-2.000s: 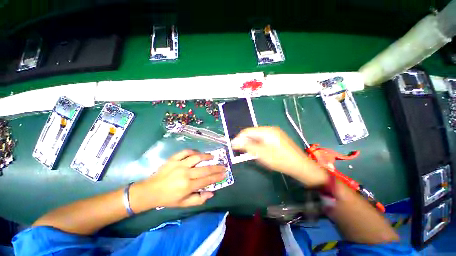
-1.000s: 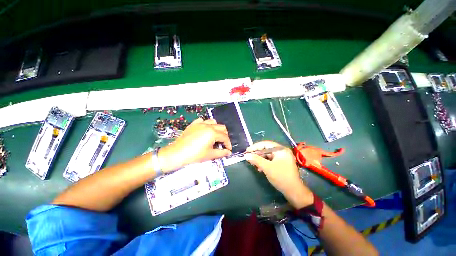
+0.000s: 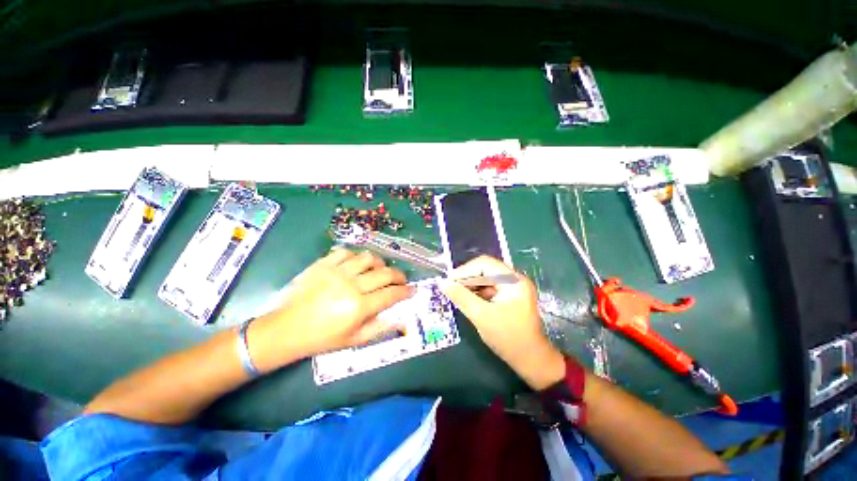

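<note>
An open phone unit (image 3: pixel 371 357) lies tilted on the green mat in front of me, its green-blue circuit board end to the right. My left hand (image 3: pixel 329 299) rests over its upper edge, fingers spread on it, covering part of it. My right hand (image 3: pixel 500 310) pinches thin metal tweezers (image 3: pixel 490 279) at the board end of the unit. The tweezer tips are too small to tell whether they hold a part. A white-bordered dark panel (image 3: pixel 472 228) lies just behind my right hand.
Two phone units (image 3: pixel 221 254) lie at left, another (image 3: pixel 669 225) at right. An orange-red air gun (image 3: pixel 648 333) lies right of my hand. Small components (image 3: pixel 368 218) are scattered mid-bench, more heaped far left. Behind the white rail (image 3: pixel 376 163) is the green belt. A black tray (image 3: pixel 810 272) stands at right.
My left hand has moved from near the tweezers down onto the phone unit. My right hand has brought the tweezers to the unit's board end. The whole view has shifted.
</note>
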